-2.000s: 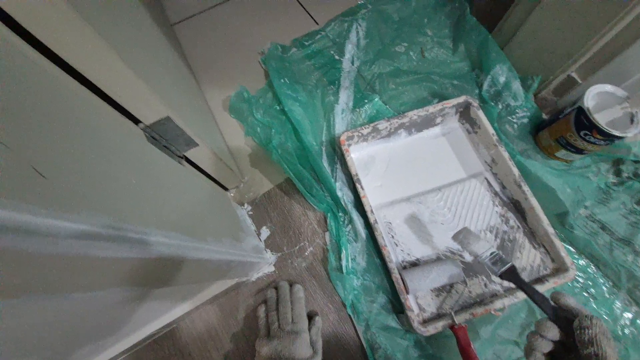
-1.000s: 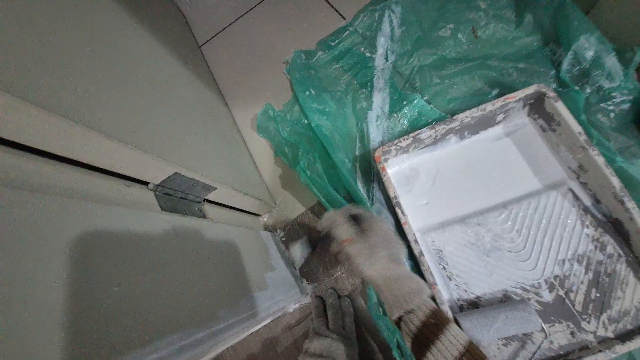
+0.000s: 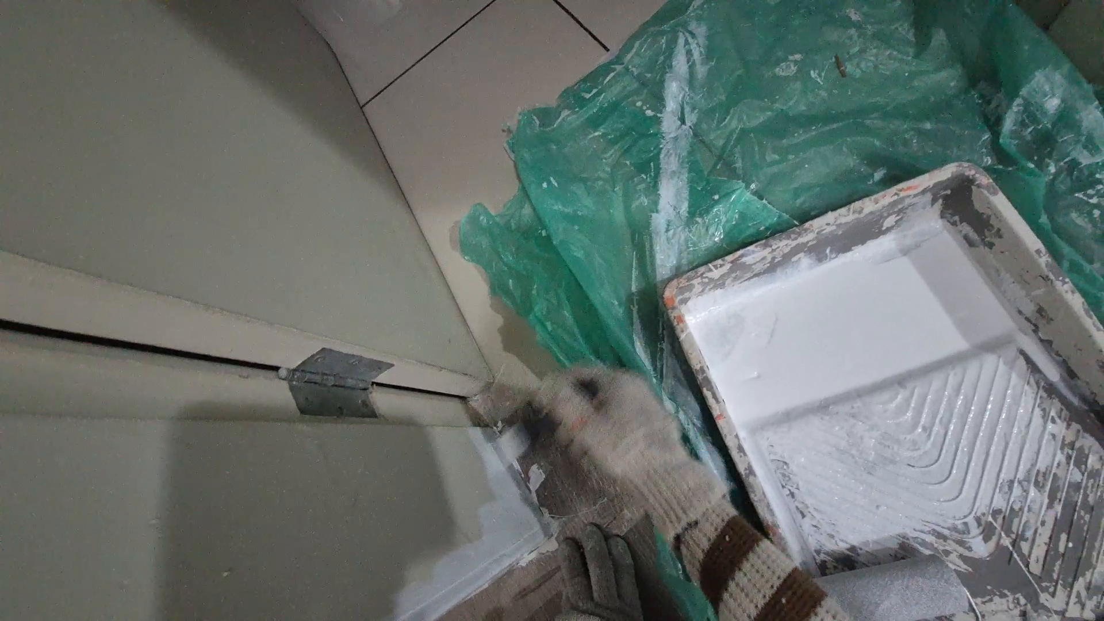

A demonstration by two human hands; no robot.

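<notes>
My right hand, in a light knit glove below a brown-striped sleeve, is blurred and closed on a paintbrush, mostly hidden by the fist. Its pale bristles touch the bottom edge of the door frame, where wet white paint shows. My left hand, in a grey glove, lies on the wood-look floor just below, fingers stretched and holding nothing. To the right stands a paint tray with white paint in its well and a roller on its ribbed slope.
Green plastic sheeting spreads wrinkled under the tray and over pale floor tiles. A metal hinge joins the grey-green door panel and its frame on the left.
My right hand has gone from beside the tray's lower right corner, where it held the brush, to the bottom edge of the door frame. The view has shifted closer to the door.
</notes>
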